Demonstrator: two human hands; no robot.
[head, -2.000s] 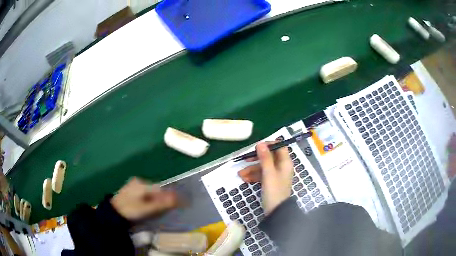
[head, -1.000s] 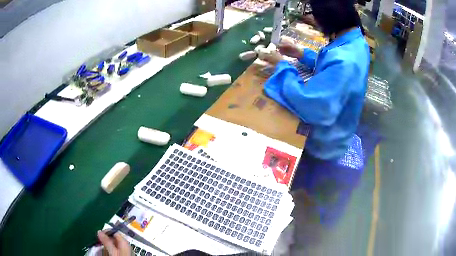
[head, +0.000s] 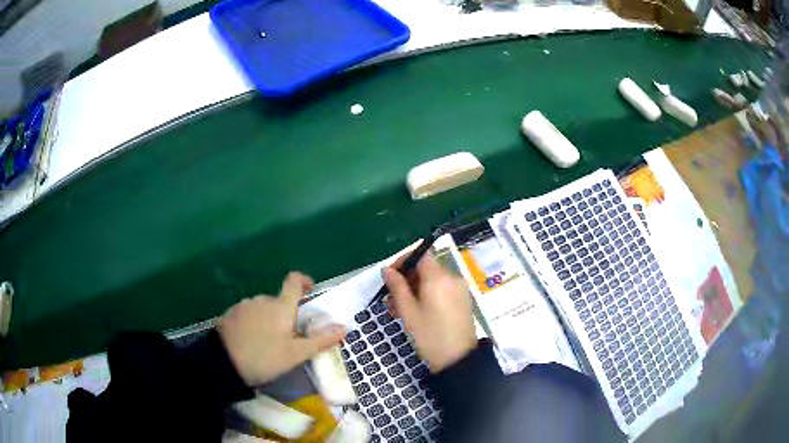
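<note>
My left hand (head: 275, 333), slightly blurred, is at the near belt edge with its thumb across a cream device housing (head: 334, 377); it appears to hold the housing at the label sheet's left edge. My right hand (head: 434, 311) holds dark tweezers (head: 421, 253) like a pen. Their lower tip is over the top left of the label sheet in use (head: 394, 368), which bears rows of dark labels. Whether a label is on the tip cannot be told. More housings (head: 279, 417) lie below my left hand, partly cut off by the frame's bottom.
Spare label sheets (head: 610, 298) lie to the right on printed mats (head: 711, 303). The green conveyor belt (head: 216, 190) runs behind the bench with several housings, the closest one (head: 445, 175) beyond my right hand. A blue tray (head: 311, 39) is across the belt. A blue sleeve (head: 766, 199) shows at right.
The view swung right to the co-worker, then back to the bench. My left hand, out of view one second ago, is now at a housing. The tweezers are now steeper over the label sheet.
</note>
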